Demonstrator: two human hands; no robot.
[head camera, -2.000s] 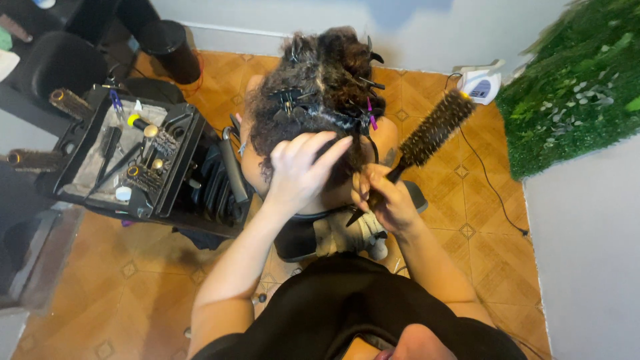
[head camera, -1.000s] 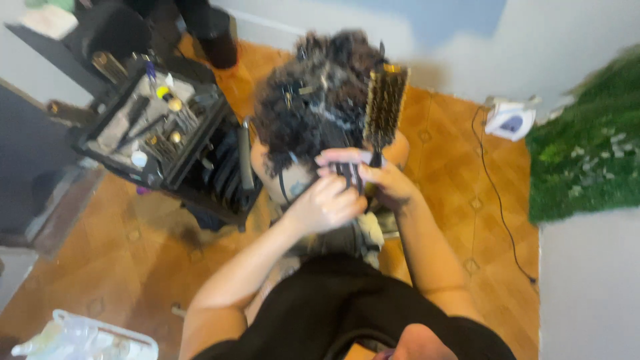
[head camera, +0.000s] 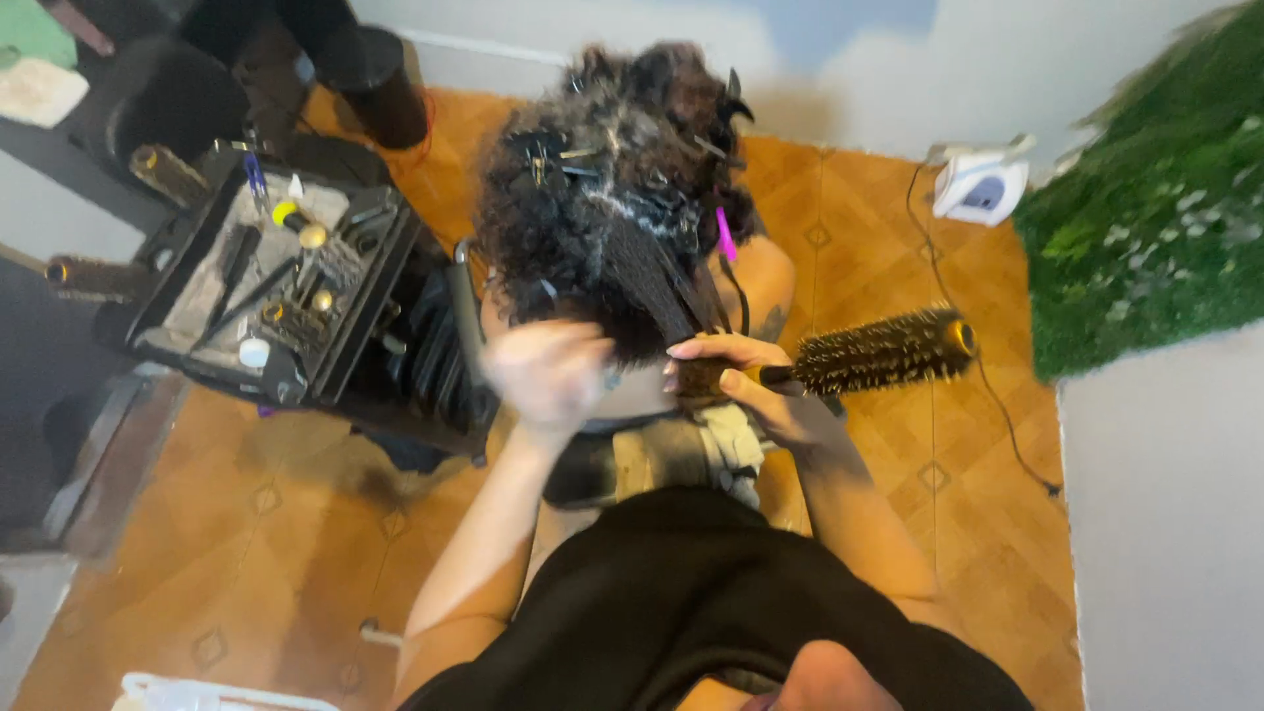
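Note:
A seated person's dark curly hair (head camera: 553, 217) fills the middle of the view, pinned up with black clips (head camera: 538, 158) and a magenta clip (head camera: 726, 233). My right hand (head camera: 746, 380) has a straightened strand of hair (head camera: 652, 281) between its fingers. It also holds a round hairbrush (head camera: 884, 351), whose bristled barrel points right. My left hand (head camera: 548, 375) is blurred, apart from the strand and left of it, near the lower edge of the hair; whether its fingers are closed is unclear.
At left stands a black salon trolley (head camera: 370, 326) with combs, clips and brushes on top. A black bin (head camera: 380, 89) is behind it. On the right, a white device (head camera: 983, 185) with a cord lies near the artificial greenery panel (head camera: 1136, 227).
My left hand has moved left, away from the strand and my right hand. The round brush, upright one second ago, now points right.

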